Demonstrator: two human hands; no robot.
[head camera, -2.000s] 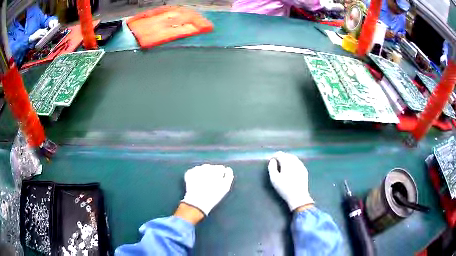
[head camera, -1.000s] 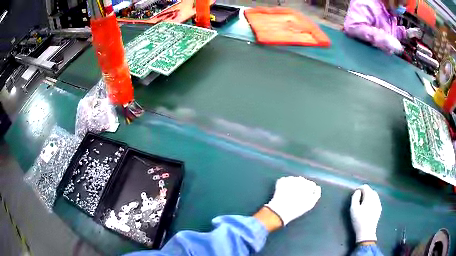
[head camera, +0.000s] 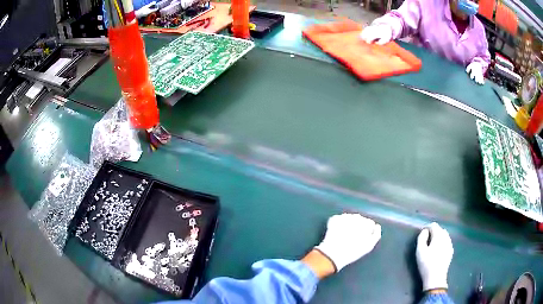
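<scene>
My left hand (head camera: 350, 240), in a white glove with a blue sleeve, rests on the green bench (head camera: 256, 237) with its fingers curled in. My right hand (head camera: 434, 256), also white-gloved, rests to the right of it with its fingers curled. No object shows in either hand. The black parts tray (head camera: 212, 237) lies left of my hands. Small silvery screws (head camera: 107, 208) lie in its left compartment. Silvery flat pieces (head camera: 156, 264) and a few reddish pieces (head camera: 195, 212) lie in its right compartment.
Clear bags (head camera: 56, 199) lie left of the tray. Circuit boards stand on the conveyor (head camera: 297, 130), at left (head camera: 205, 59) and right (head camera: 506, 169). An orange-wrapped post (head camera: 132, 74) rises at left. A round tin (head camera: 523, 291) and screwdriver (head camera: 480, 291) are at lower right. A person (head camera: 440, 29) sits opposite.
The view has swung left since the oldest frame. The person opposite now has a hand on the orange pad, which has shifted towards the conveyor. My hands stay about where they were on the bench.
</scene>
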